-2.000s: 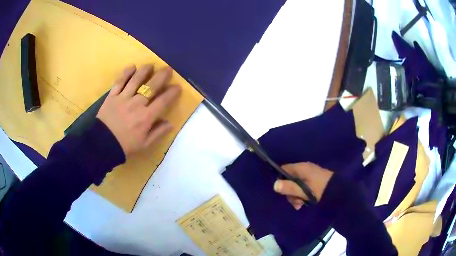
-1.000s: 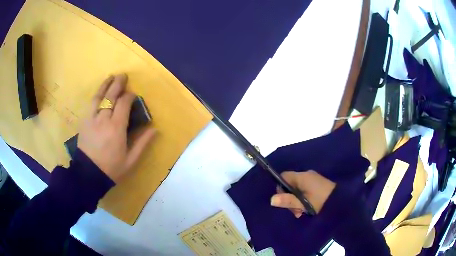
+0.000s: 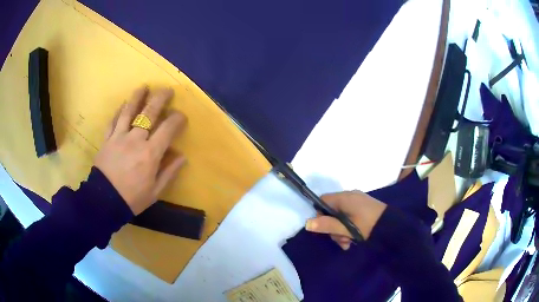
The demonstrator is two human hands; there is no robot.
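A yellow card pattern [image 3: 218, 171] lies on dark purple fabric [image 3: 254, 53]. My left hand [image 3: 139, 150], bare with a gold ring, rests flat on the pattern with its fingers spread, slightly blurred. One black weight [image 3: 42, 103] lies at the pattern's left. A second black weight [image 3: 177, 219] lies below my left hand, its left end by my sleeve. My right hand [image 3: 348, 217] holds the handles of the tailor's shears [image 3: 295, 181]. The blades look nearly closed and run along the pattern's upper right edge, their tips at the fabric.
A printed ticket [image 3: 264, 287] lies at the bottom edge. Cut purple pieces [image 3: 322, 262] lie under and beside my right forearm. At the right are a long black bar [image 3: 444, 103], a black and grey box [image 3: 471, 152], card patterns and more fabric.
The shears and right hand have moved up and left along the pattern edge relative to the pattern. The second weight has shifted down from under my left hand, which now lies above it.
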